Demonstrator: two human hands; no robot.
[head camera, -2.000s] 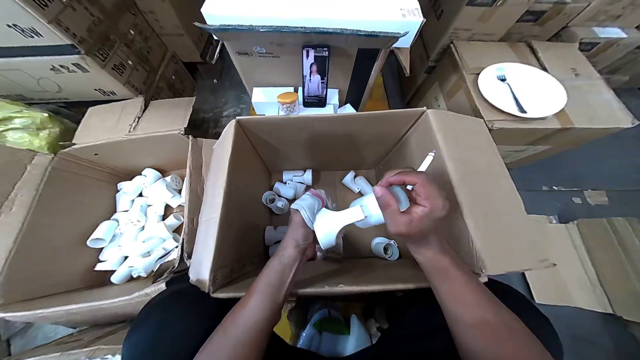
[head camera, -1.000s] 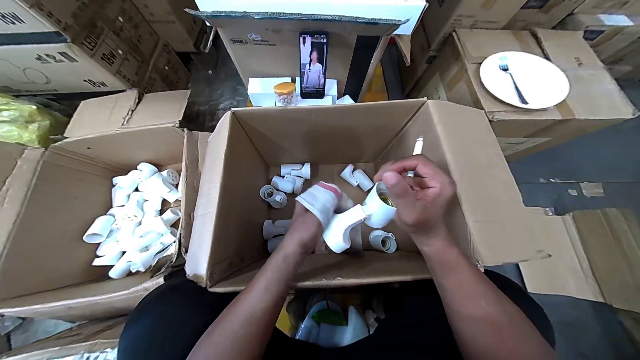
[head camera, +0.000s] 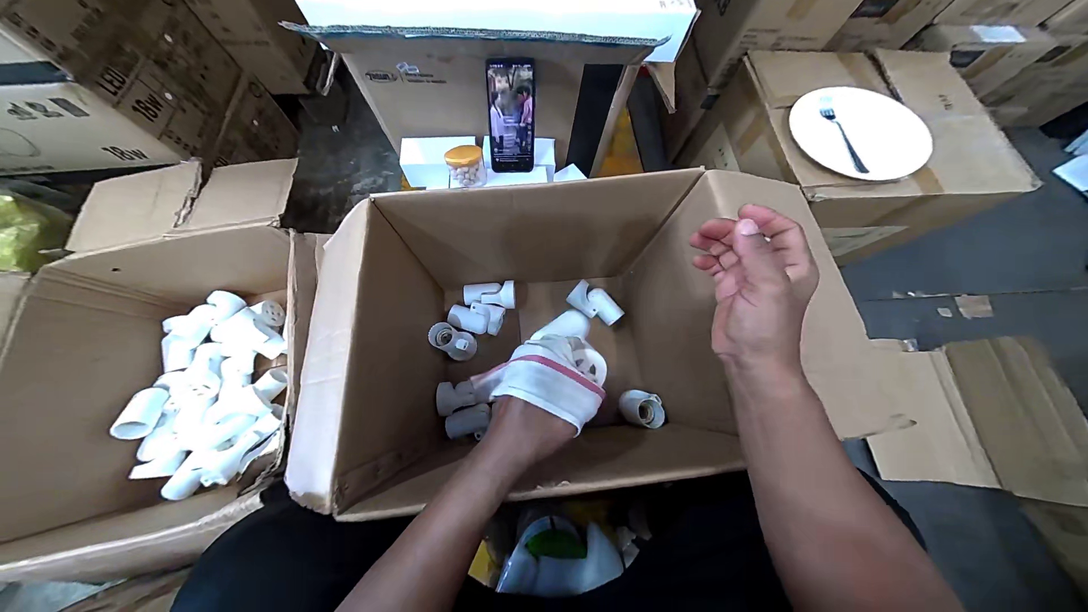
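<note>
Inside the middle cardboard box (head camera: 544, 200) my left hand (head camera: 544, 382), in a white glove with a red edge band, is closed around a white plastic lamp holder (head camera: 588, 361). Part of it shows past the glove; the fingers are mostly hidden. My bare right hand (head camera: 756, 272) is raised over the box's right side, palm up with fingers curled, and I see nothing in it. Several white lamp holders lie on the box floor, among them one (head camera: 642, 409) at the right, a pair (head camera: 595, 303) at the back and others (head camera: 476, 319) at the left.
To the left, a cardboard box (head camera: 51, 357) holds a heap of white plastic lamp holders (head camera: 212, 391). Behind the middle box stand a phone (head camera: 511, 115) and a jar with an orange lid (head camera: 465, 166). A plate (head camera: 884, 127) with a fork (head camera: 841, 136) rests on a carton at the right.
My right hand has let go of the white piece and moved up and right. The slim white item seen near it earlier no longer shows. My left hand has turned and sits lower in the box.
</note>
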